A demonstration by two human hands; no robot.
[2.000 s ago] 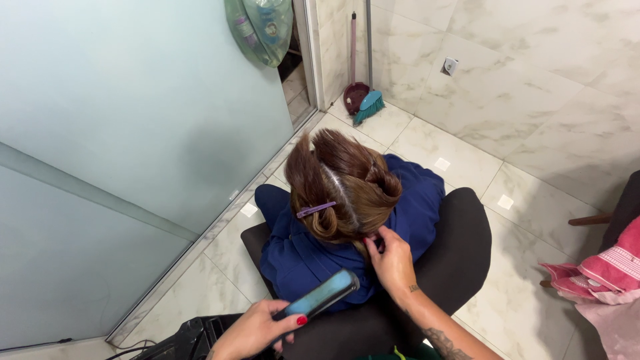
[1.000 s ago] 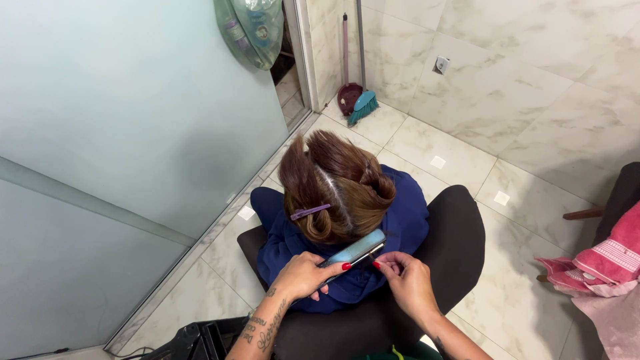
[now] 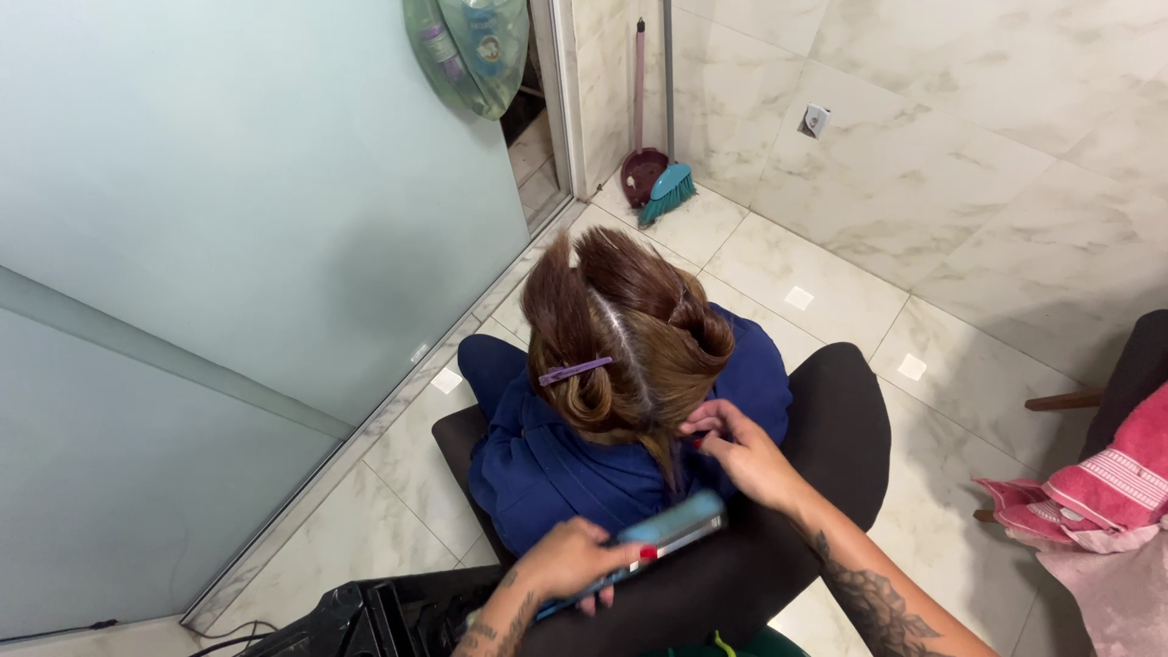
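Note:
My left hand (image 3: pixel 573 564) grips a blue hair straightener (image 3: pixel 671 527), held behind the back of a seated person in a dark blue top (image 3: pixel 566 484). A thin loose lock of hair (image 3: pixel 663 456) hangs at the nape, close to the straightener's tip. My right hand (image 3: pixel 735 447) is at the lower right of the head, fingers bent against the hair at the neck; whether they pinch any strands is hidden. The brown hair (image 3: pixel 639 356) is parted down the middle and pinned up, with a purple hair clip (image 3: pixel 575 370) on the left half.
The dark chair (image 3: pixel 844 429) surrounds the person. A black plastic crate or cart (image 3: pixel 365 620) stands at lower left beside a frosted glass door (image 3: pixel 228 228). Pink towels (image 3: pixel 1109 479) lie at right. A dustpan (image 3: pixel 642 173) and teal broom (image 3: pixel 671 190) lean in the corner.
One second ago both hands were together at the nape, with the straightener near the right fingers. Since then, the straightener has come down away from the head, and my right hand has moved up to the hair.

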